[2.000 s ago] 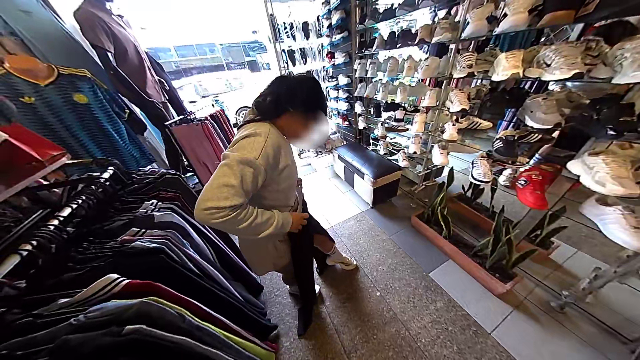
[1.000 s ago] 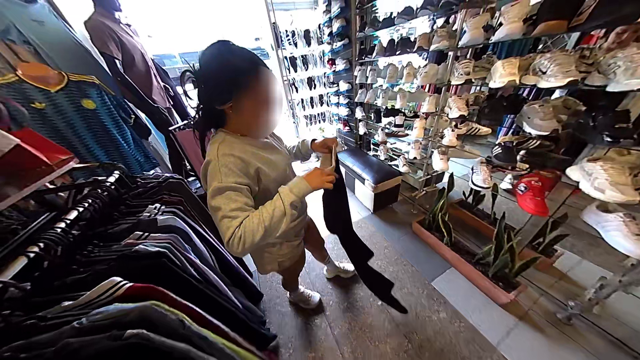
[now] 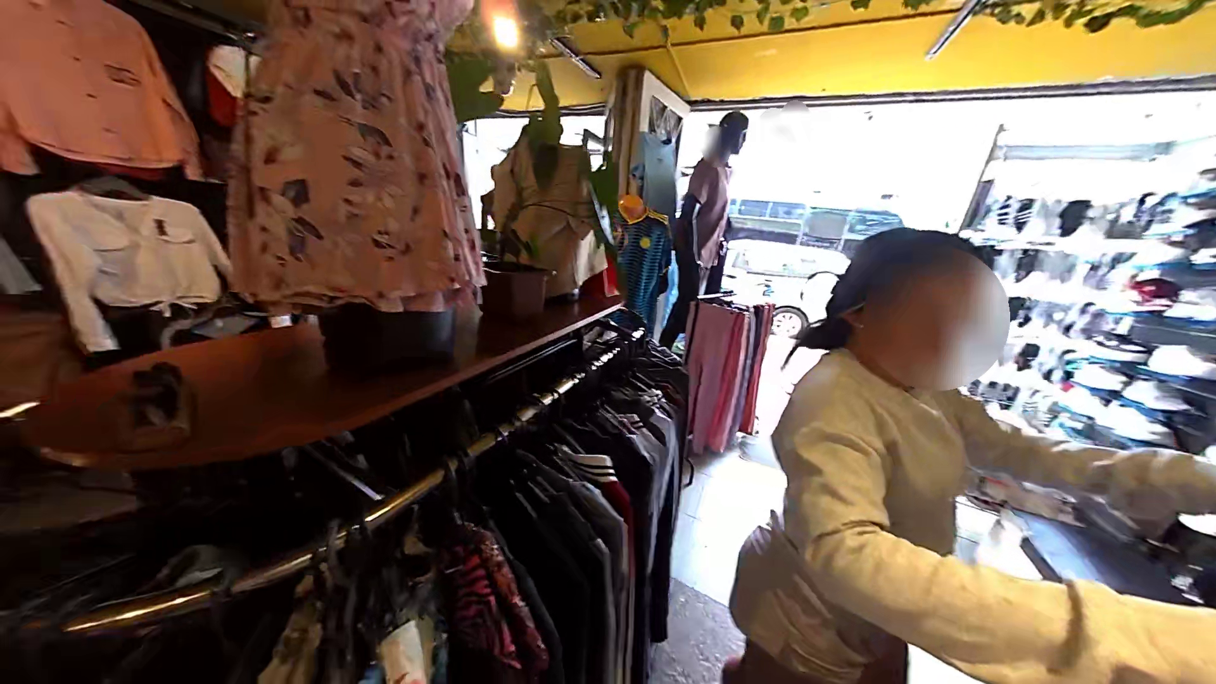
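Neither my left hand nor my right hand shows in the head view. A person in a beige sweatshirt (image 3: pixel 883 456) stands close by at the right, both arms stretched toward the right edge; their hands are not clearly visible. To the left of this person, dark garments (image 3: pixel 570 503) hang on a brass-coloured clothes rail (image 3: pixel 408 503). Above the rail runs a brown wooden shelf top (image 3: pixel 237 385), on which a pink floral dress (image 3: pixel 351 171) stands over a dark base.
Racks of shoes (image 3: pixel 1111 351) line the right side. Pink and red trousers (image 3: pixel 727 370) hang near the doorway, beside a dark mannequin (image 3: pixel 708 199). A plant pot (image 3: pixel 515 288) sits on the shelf top. Pale floor tiles (image 3: pixel 712 513) show between the rail and the person.
The view has swung left and up. The person, who held a dark garment in both hands a second ago, now has both arms extended to the right; that garment is no longer visible.
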